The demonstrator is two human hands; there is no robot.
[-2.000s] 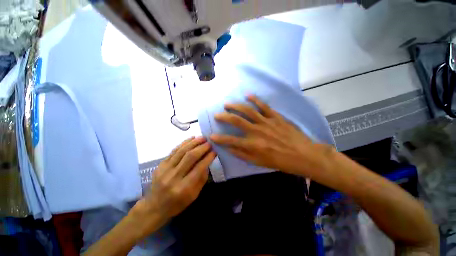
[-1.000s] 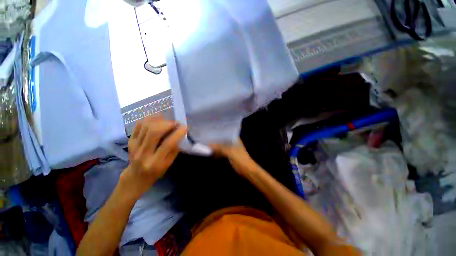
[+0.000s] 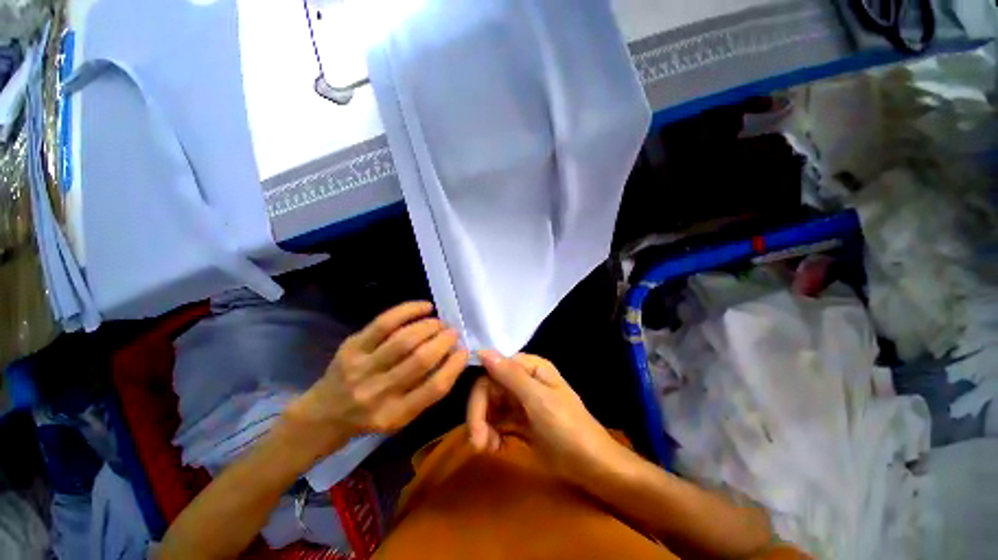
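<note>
A light blue cut panel [image 3: 492, 142] hangs from the white machine bed over the table's front edge to my lap. A narrow folded edge [image 3: 421, 208] runs straight down its left side. My left hand [image 3: 399, 366] holds the lower end of this folded edge. My right hand [image 3: 531, 410] pinches the panel's bottom corner between thumb and fingers, close beside my left fingertips. The needle and presser foot are out of the picture at the top.
A panel stack [image 3: 164, 142] with a loose looped strip [image 3: 159, 109] lies left. A strip bundle [image 3: 49, 208] hangs at the far left. A ruler [image 3: 328, 184] runs along the table edge. A red basket [image 3: 148, 405] stands left of my lap, a blue-rimmed basket [image 3: 711, 254] right. Black handles [image 3: 897, 22] show top right.
The view has tilted down and the machine head has left it. The panel has come down off the bed toward my lap. My right hand has moved from flat on the panel to its bottom corner.
</note>
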